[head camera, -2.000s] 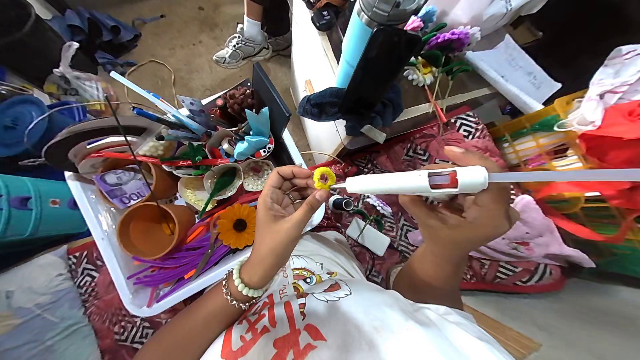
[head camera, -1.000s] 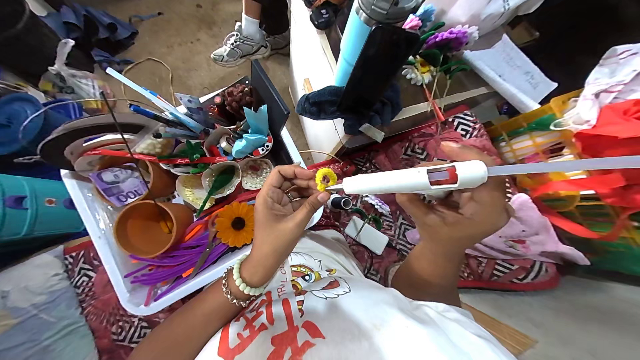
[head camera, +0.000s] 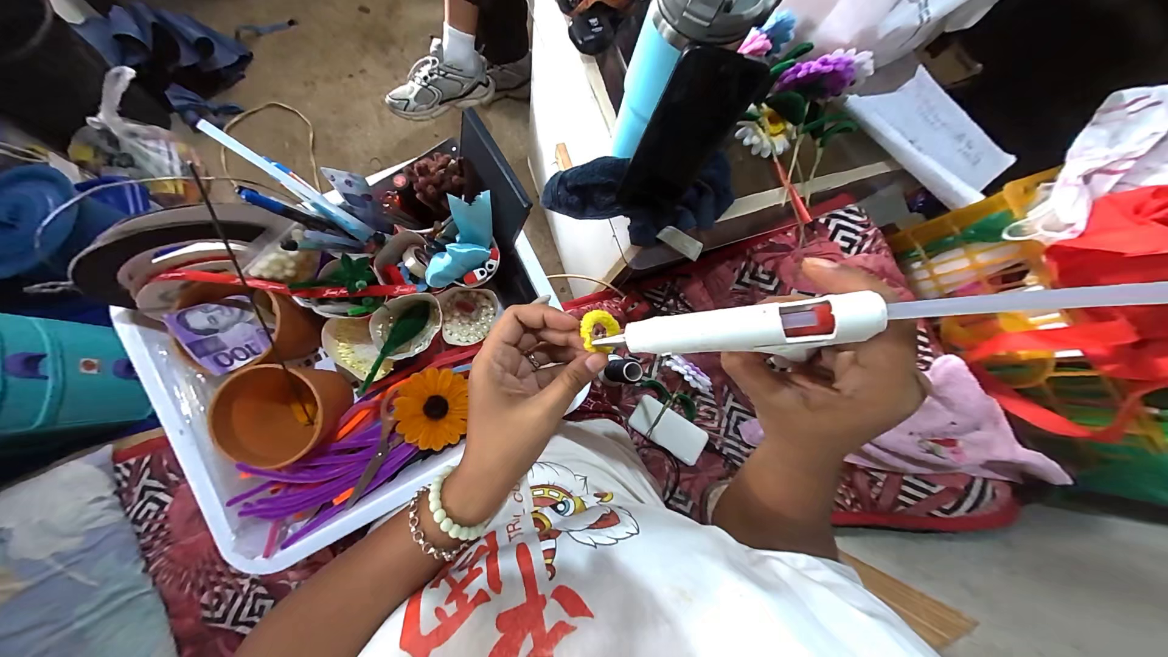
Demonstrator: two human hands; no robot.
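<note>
Between thumb and fingertips, my left hand (head camera: 534, 370) pinches a small yellow fuzzy ring (head camera: 599, 330), apparently of pipe cleaner. My right hand (head camera: 830, 383) grips a white hot glue gun (head camera: 757, 327), its nozzle tip at the ring's right side. A long translucent glue stick (head camera: 1022, 299) sticks out of the gun's back end. Left of my left hand lies an orange flower with a dark centre (head camera: 432, 408), beside purple pipe cleaners (head camera: 319, 484) and scissors (head camera: 372, 465) in a white tray (head camera: 219, 525). Whether glue is coming out cannot be seen.
Terracotta pots (head camera: 274, 415), cups of beads (head camera: 470, 315) and pens (head camera: 283, 208) crowd the tray. A phone (head camera: 691, 123) leans on a blue tumbler (head camera: 648, 73) ahead. A white power bank or adapter (head camera: 669, 429) lies below the gun. Yellow basket (head camera: 949, 274) at right; another person's shoe (head camera: 438, 84) ahead.
</note>
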